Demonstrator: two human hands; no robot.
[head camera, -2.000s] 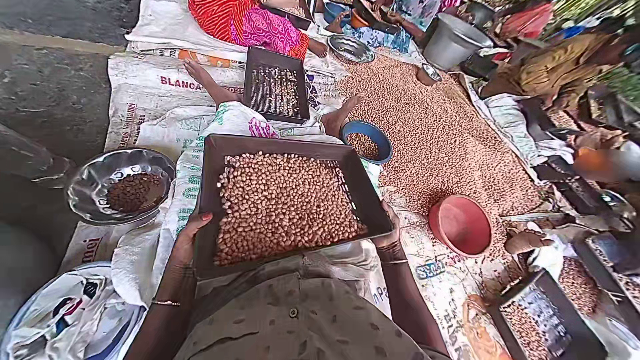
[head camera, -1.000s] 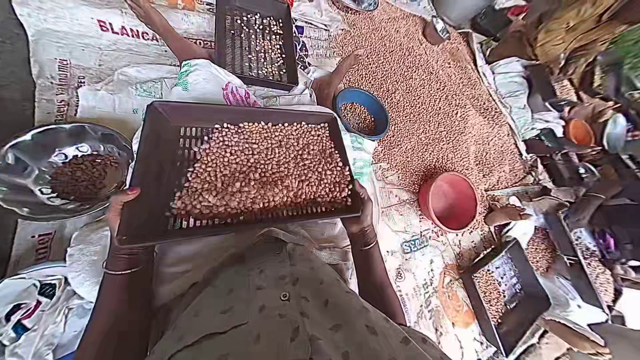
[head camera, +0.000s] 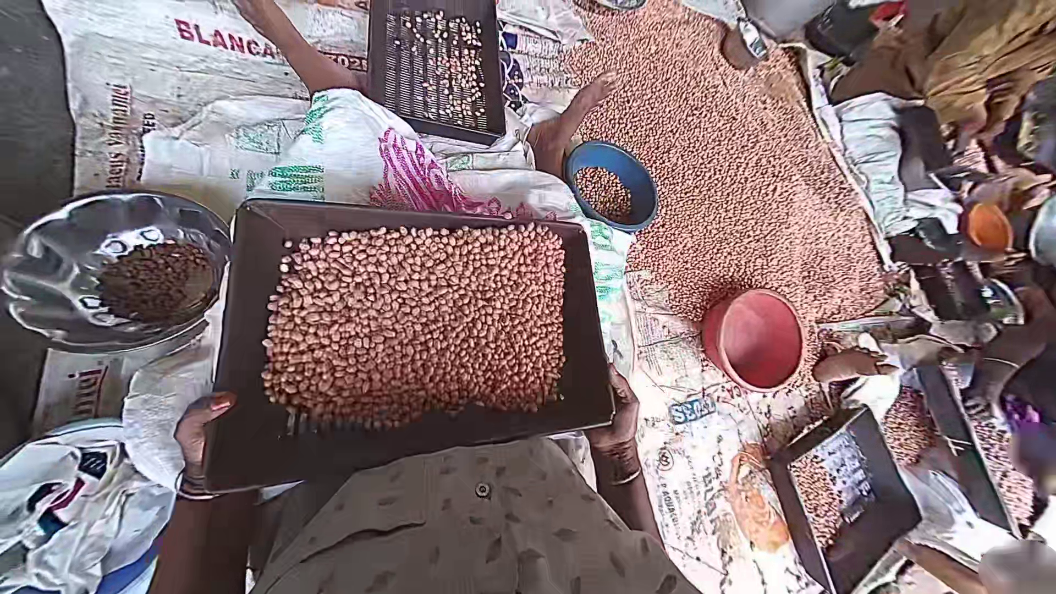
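A dark slotted sieve tray (head camera: 313, 454) full of peanut kernels (head camera: 421, 326) is held level over my lap. My left hand (head camera: 200, 429) grips its left edge near the lower corner, and my right hand (head camera: 619, 412) grips the lower right corner. Most of the slots are hidden under the kernels. Left of the tray, a shiny metal bowl (head camera: 49, 272) holds small dark pieces. Beyond the tray's right corner stands a blue bowl (head camera: 643, 177) with some kernels in it. A second slotted tray (head camera: 396, 82) with scattered kernels lies above.
A large spread of kernels (head camera: 726, 165) covers the sacks (head camera: 685, 462) at the right. A red bowl (head camera: 759, 338) stands at its lower edge. Other people's hands (head camera: 854, 363) and trays (head camera: 874, 511) are at the far right. A cloth-filled basin (head camera: 99, 511) sits at lower left.
The kernels in the held tray have shifted from a heap toward its right and lower side into a broader layer. Both hands have kept hold of the tray. The view has moved.
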